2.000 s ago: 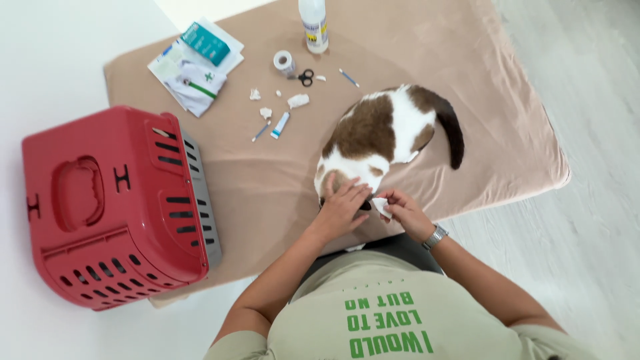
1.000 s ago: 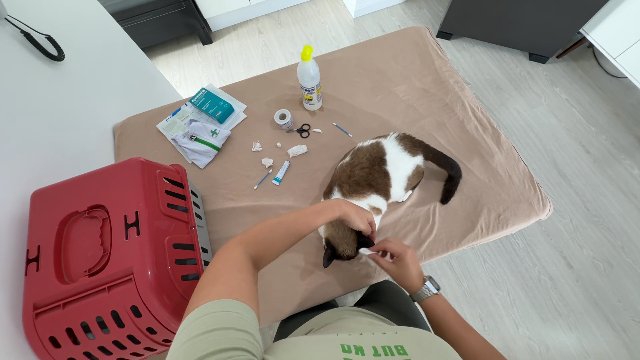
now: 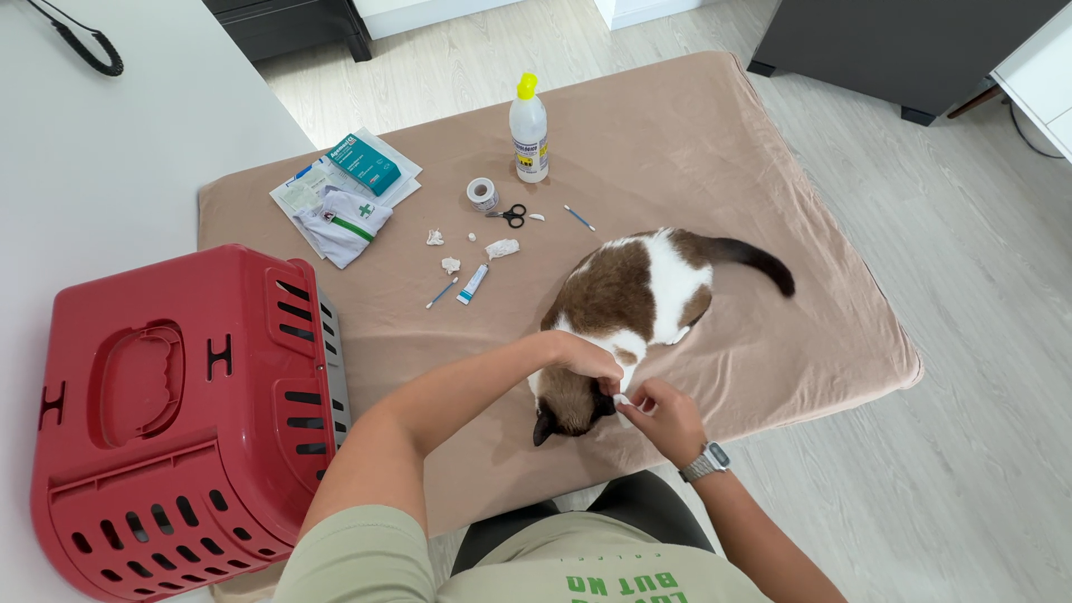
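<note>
A brown and white cat crouches on the cloth-covered table, its head low toward me and its dark tail stretched to the right. My left hand reaches across its neck, the fingertips closed at the ear on the right side of its head; whether they pinch the ear itself is hard to see. Beside that same ear, my right hand pinches a piece of white cotton between thumb and fingers. The cat's face is hidden, turned down toward the cloth.
A red pet carrier stands at left. Beyond the cat are a spray bottle, a tape roll, small scissors, cotton swabs, cotton wads, a small tube, a teal box and a folded white cloth.
My left hand has moved from the top of the cat's head to the ear near my right hand, its forearm now crossing above the table. The view has shifted, showing more floor and furniture.
</note>
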